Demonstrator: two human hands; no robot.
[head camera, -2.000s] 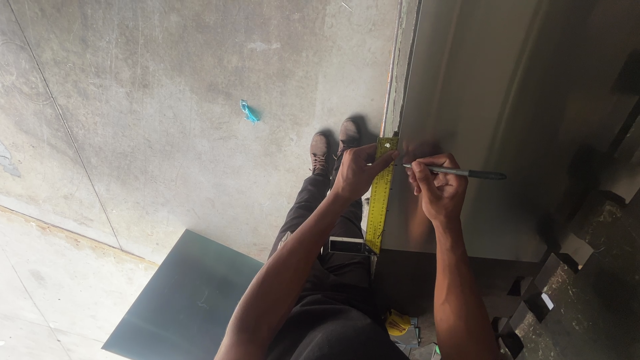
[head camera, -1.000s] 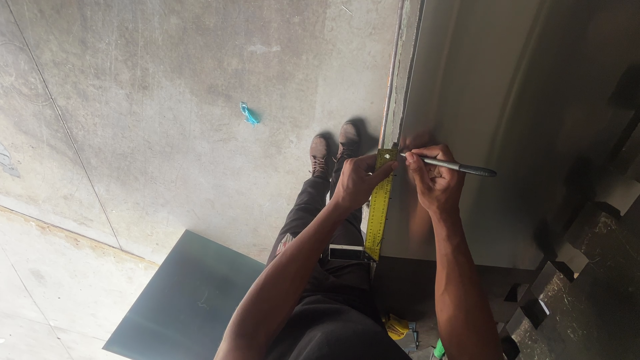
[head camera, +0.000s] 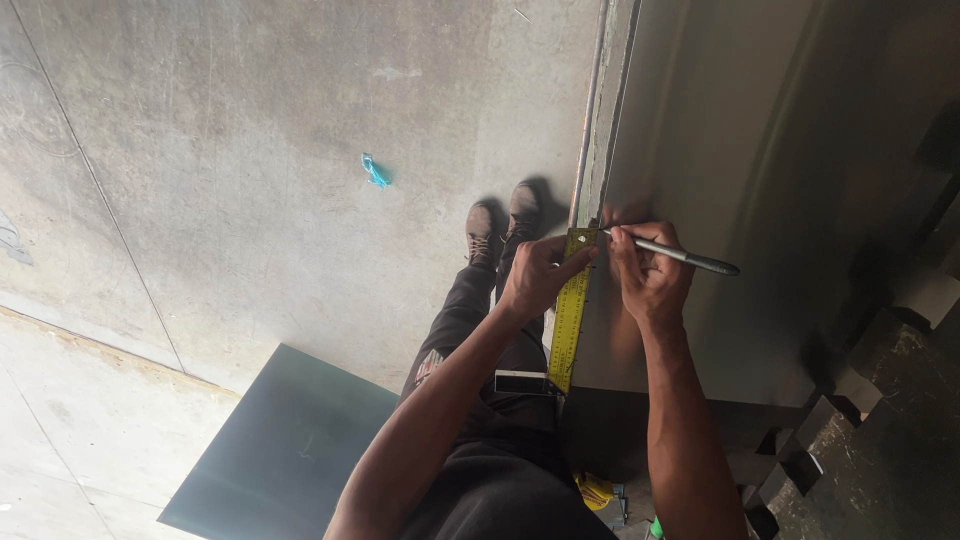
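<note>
My left hand (head camera: 541, 276) grips the upper end of a yellow try square blade (head camera: 571, 322) with printed scales, lying along the near edge of a dark, glossy metal sheet (head camera: 705, 322). The square's metal stock (head camera: 520, 382) is at the blade's lower end, in front of my trousers. Just right of the blade, my right hand (head camera: 654, 274) holds a grey marker pen (head camera: 679, 255), its tip at the sheet's edge beside the blade's upper end. Small dark marks show along the sheet's edge.
A loose dark sheet (head camera: 289, 450) is at lower left. A blue scrap (head camera: 375, 171) lies on the concrete floor (head camera: 300, 247). Notched metal supports (head camera: 806, 450) stand at right. A yellow item (head camera: 595, 491) and a green one (head camera: 656, 528) show below, near my body.
The pen tip has come to the sheet's edge beside the blade's upper end; two seconds ago it was farther up. The square and my left hand have shifted slightly down along the edge.
</note>
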